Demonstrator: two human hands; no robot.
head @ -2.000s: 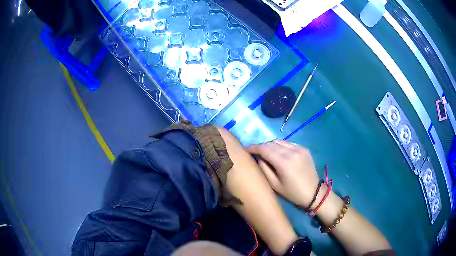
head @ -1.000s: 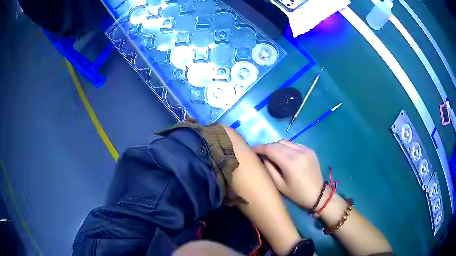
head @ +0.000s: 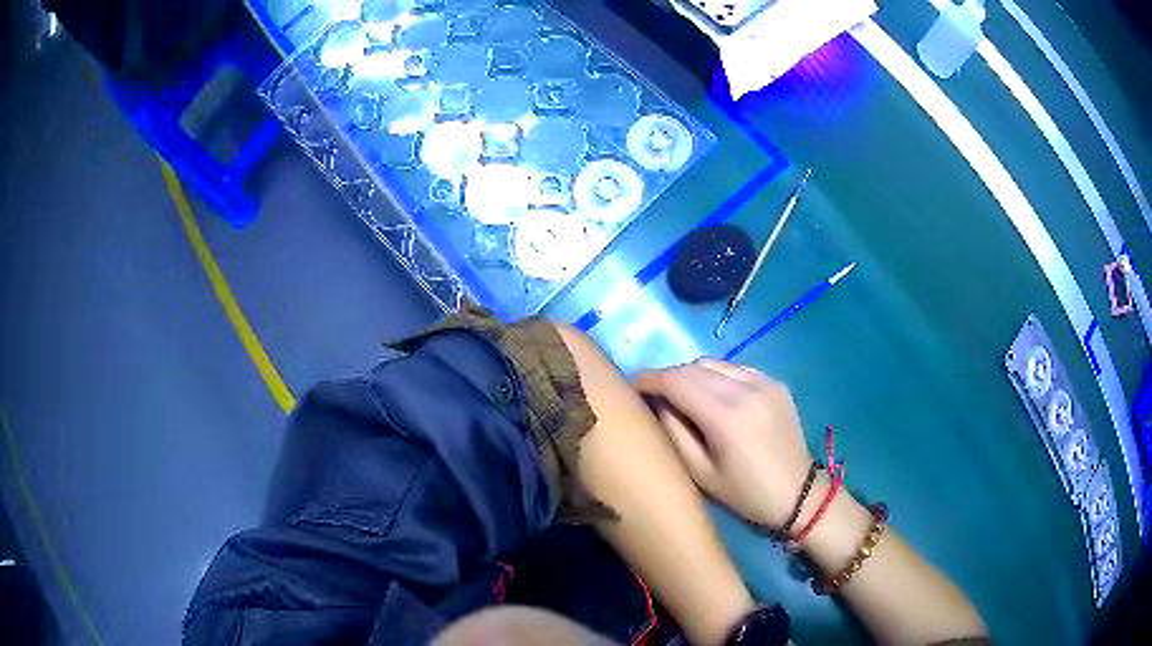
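My right hand (head: 730,427), with bracelets at its wrist, rests against my bare left forearm; its fingers are bent and their tips hidden, so I cannot tell if they hold anything. My left forearm runs down to a dark wristband at the bottom edge; my left hand is out of the picture. A clear blister tray (head: 551,134) lies ahead, with white round parts (head: 608,191) along its near right side. A black round disc (head: 711,264), a thin metal pick (head: 764,252) and a blue-handled brush (head: 793,312) lie on the green bench.
Silver carrier plates (head: 1059,414) with several round parts lie end to end at the right. A squeeze bottle (head: 950,38) stands top right, near a white sheet (head: 790,38) and violet glow. Blue tape (head: 745,187) marks the bench. A blue stool (head: 215,158) stands left.
The carrier plates have moved down along the right side of the bench. The view has shifted slightly. My arms have kept their crossed pose, and the tray, disc, pick and brush lie as before.
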